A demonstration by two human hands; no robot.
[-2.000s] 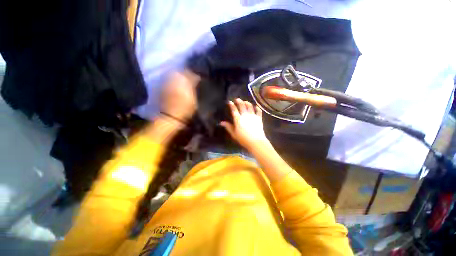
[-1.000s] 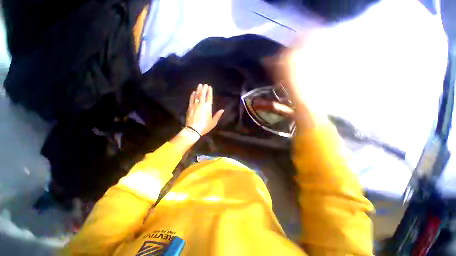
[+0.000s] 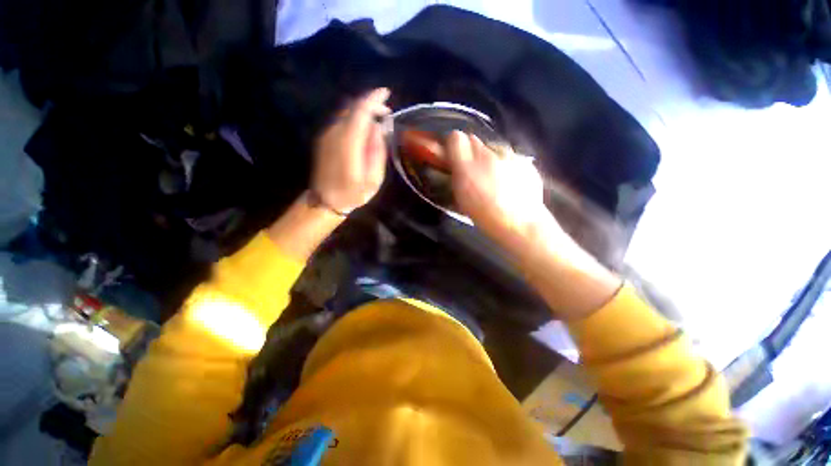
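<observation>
A black garment piece (image 3: pixel 547 86) lies spread on the pale lilac table cover (image 3: pixel 729 209). The iron (image 3: pixel 428 191), with a bright-rimmed soleplate and reddish handle, rests on the black cloth, its tip towards my left hand. My right hand (image 3: pixel 497 182) is closed around the iron's handle and is blurred. My left hand (image 3: pixel 351 159) is at the cloth just left of the iron's tip, fingers close together and blurred; whether it pinches the cloth cannot be told.
Black cloth heaps hang at the left (image 3: pixel 118 118), and another black pile (image 3: pixel 738 45) lies at the far right. A cardboard box (image 3: pixel 569 405) stands below the table's near edge. Scraps (image 3: pixel 87 350) lie on the floor at the lower left.
My right hand has gone from the cloth to the iron's handle, and the iron has moved left. My left hand, flat on the cloth a second ago, is now raised on edge beside the iron's tip.
</observation>
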